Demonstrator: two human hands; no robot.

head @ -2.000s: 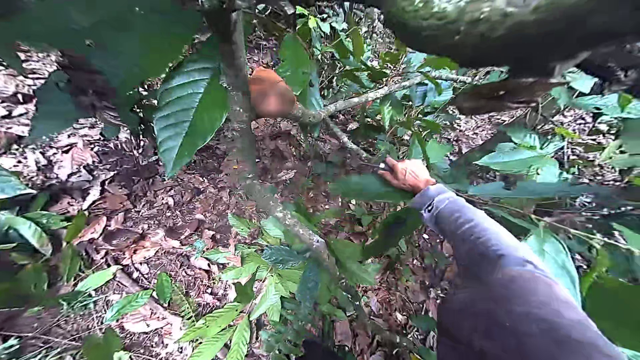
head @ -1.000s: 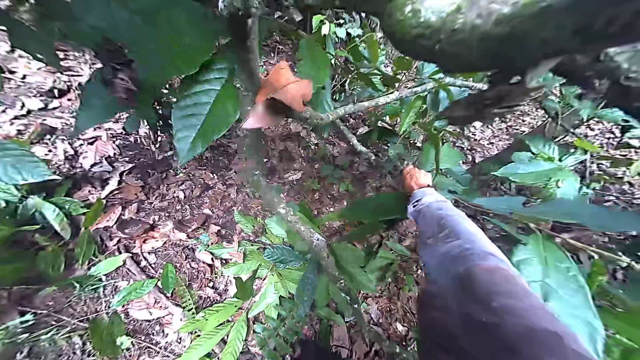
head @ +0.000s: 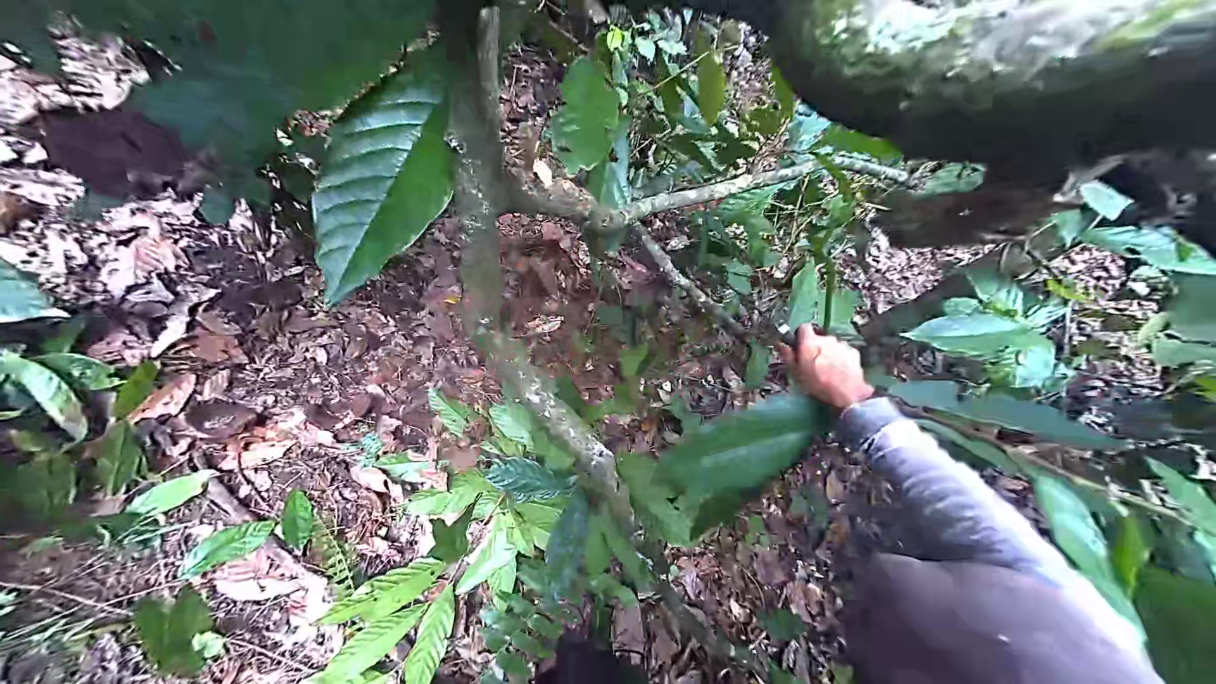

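Observation:
My right hand, at the end of a grey-blue sleeve, reaches in from the lower right. Its fingers are curled, and a small dark object with a pale spot shows at the thumb side; its kind cannot be made out. A thin green stem rises just behind the hand. One long green leaf lies below and left of the wrist. Left of the hand, a thin bare branch slopes down from a forked, lichen-marked branch. My left hand is out of view.
A thick mossy trunk or limb crosses the upper right. A slender, pale-spotted stem runs down the middle. One broad leaf hangs at upper left. Leaf litter and low green plants cover the ground.
The orange-brown dry leaf seen at the branch fork in both earlier frames no longer shows there. My right hand has shifted slightly right and down, with its fingers still curled.

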